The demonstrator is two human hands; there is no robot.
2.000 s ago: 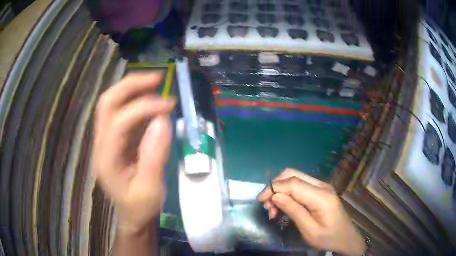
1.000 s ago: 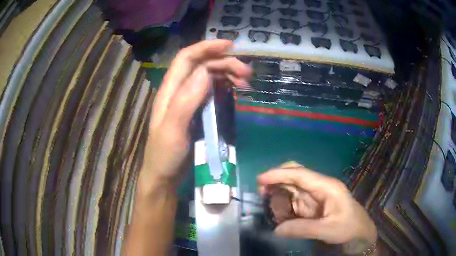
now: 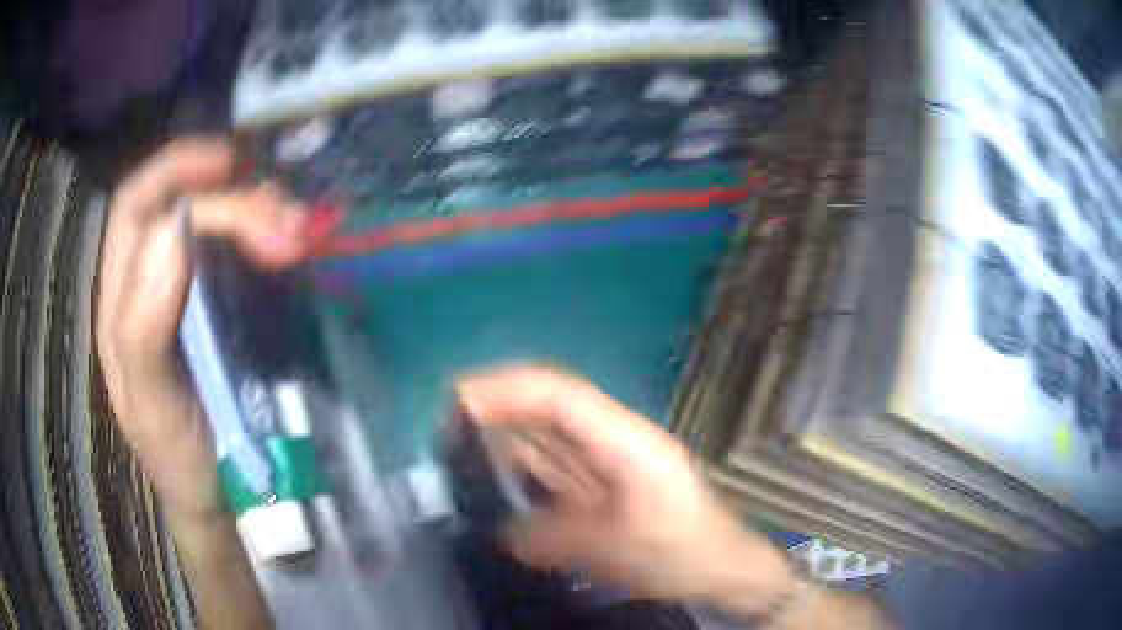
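The lever fixture stands at the lower left, blurred, with a pale blue-grey lever handle [image 3: 219, 369], green tape [image 3: 295, 470] and a white contact block [image 3: 277, 530] at its near end. My left hand [image 3: 154, 271] is curled over the far end of the lever handle, its fingertips on the fixture's far side. My right hand [image 3: 603, 480] is right of the fixture, blurred, with fingers and thumb around a dark object [image 3: 482, 462] that looks like a speaker. The hand hides much of it, and no lead can be made out.
A white foam tray of dark speakers [image 3: 492, 43] tops the back stack. Another tray of speakers [image 3: 960, 283] tops the right stack. Layered tray edges [image 3: 68, 406] stand at left. A small white block [image 3: 427, 490] lies beside the fixture. A perforated tray [image 3: 849, 562] shows low at right.
The view has swung right, so the fixture appears farther left. My left hand has come onto the lever's far end. My right hand has closed around a dark object that first showed a second ago.
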